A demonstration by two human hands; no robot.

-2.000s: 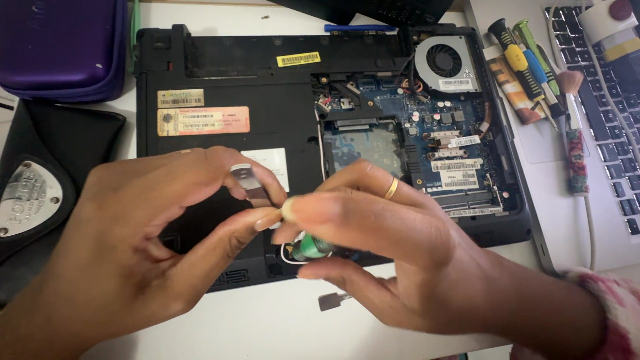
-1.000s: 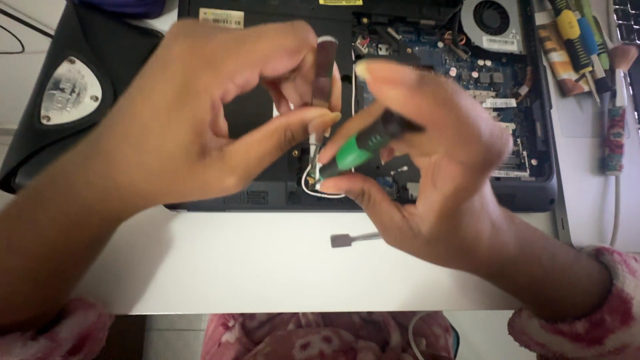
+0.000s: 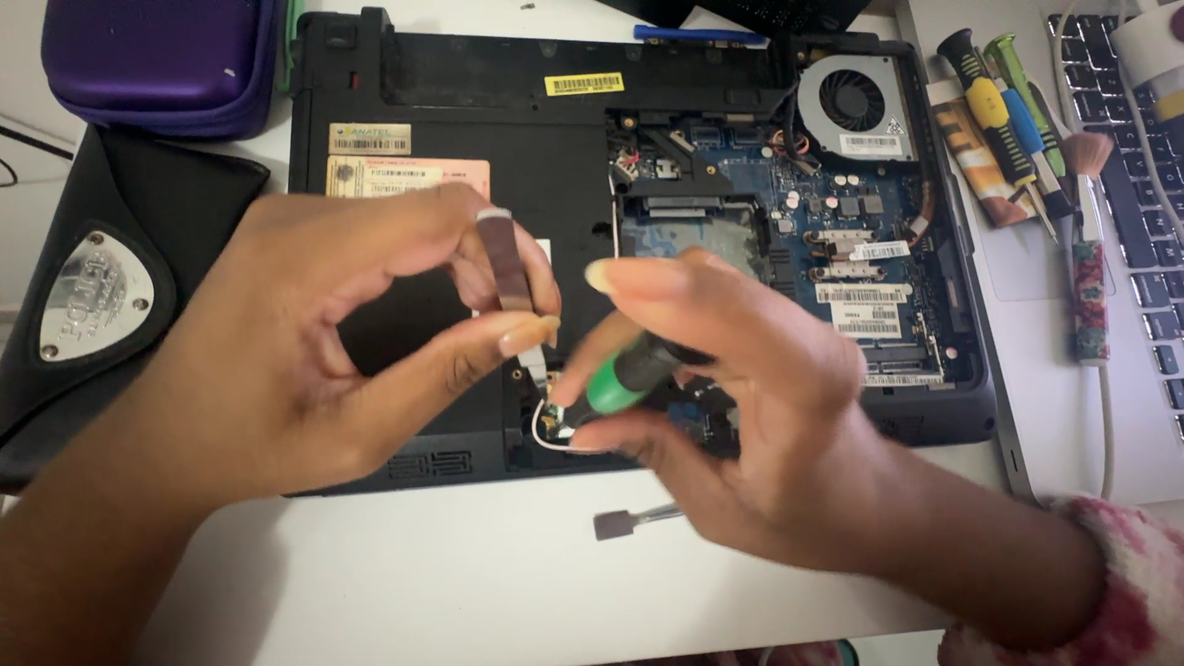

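Note:
An opened black laptop (image 3: 573, 120) lies bottom side up, with its blue circuit board (image 3: 740, 171) and a cooling fan (image 3: 856, 102) bare on the right. My left hand (image 3: 370, 342) pinches a flat metal tool (image 3: 506, 264), perhaps tweezers, between thumb and fingers; it slants down to the laptop's near edge. There a thin white cable (image 3: 539, 430) curves around a small part. My right hand (image 3: 740, 398) holds a screwdriver with a green and black handle (image 3: 624, 379), tilted toward that same spot. Its tip is hidden by my fingers.
A small flat-ended tool (image 3: 615, 524) lies on the white table in front of the laptop. Several screwdrivers (image 3: 990, 111) and a makeup brush (image 3: 1090, 287) rest on a second laptop (image 3: 999, 268) at right. A purple case (image 3: 162, 60) and a black pouch (image 3: 185, 203) are at left.
My right hand holds the green-handled screwdriver more plainly than two seconds ago, when its hold was unclear. The view dipped toward the table's front edge a second ago and has come back up.

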